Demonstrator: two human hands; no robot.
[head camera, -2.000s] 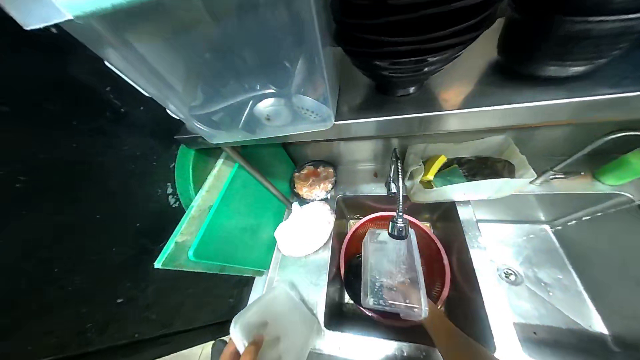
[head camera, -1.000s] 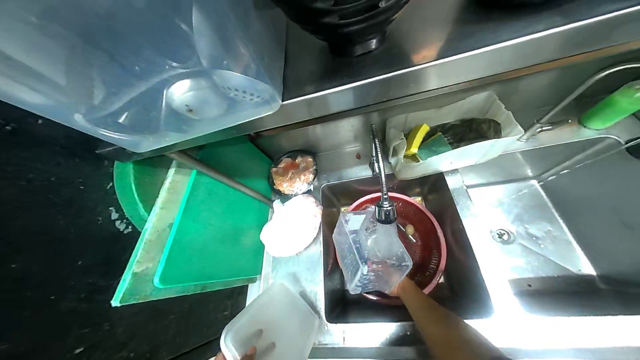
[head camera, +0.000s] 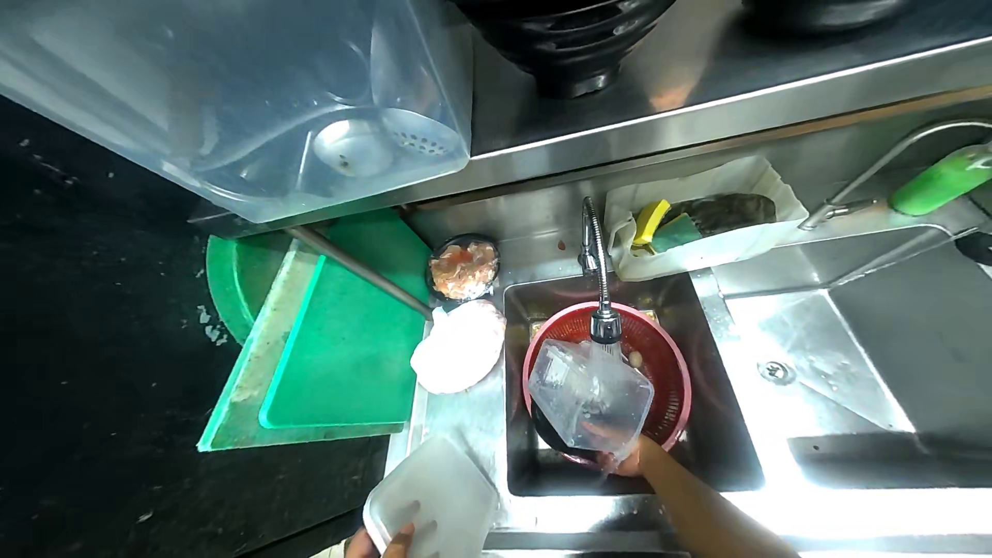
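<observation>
My right hand (head camera: 626, 457) grips a clear plastic container (head camera: 593, 395) and holds it tilted beneath the faucet's spray head (head camera: 605, 325), with water running onto it. Below it, a red plastic colander (head camera: 670, 372) sits in the sink, a small pale piece inside. At the lower left, my left hand (head camera: 384, 542) holds a translucent white plastic container or lid (head camera: 438, 496) over the counter's edge. A white plastic bag or bundle (head camera: 459, 347) lies on the steel ledge left of the sink, next to a black bowl of raw meat pieces (head camera: 463, 267).
Green cutting boards (head camera: 349, 341) and a metal rod stand at the left. A tray (head camera: 701, 248) with a yellow-green sponge lies behind the sink. Overhead, a steel shelf (head camera: 697, 116) carries black bowls (head camera: 570, 39) and a large clear bin (head camera: 310, 101). A second basin (head camera: 821, 364) adjoins on the right.
The clear container in my right hand has been turned and tilted under the spray head, showing more of the colander. My left hand still holds the white piece. The view has shifted closer.
</observation>
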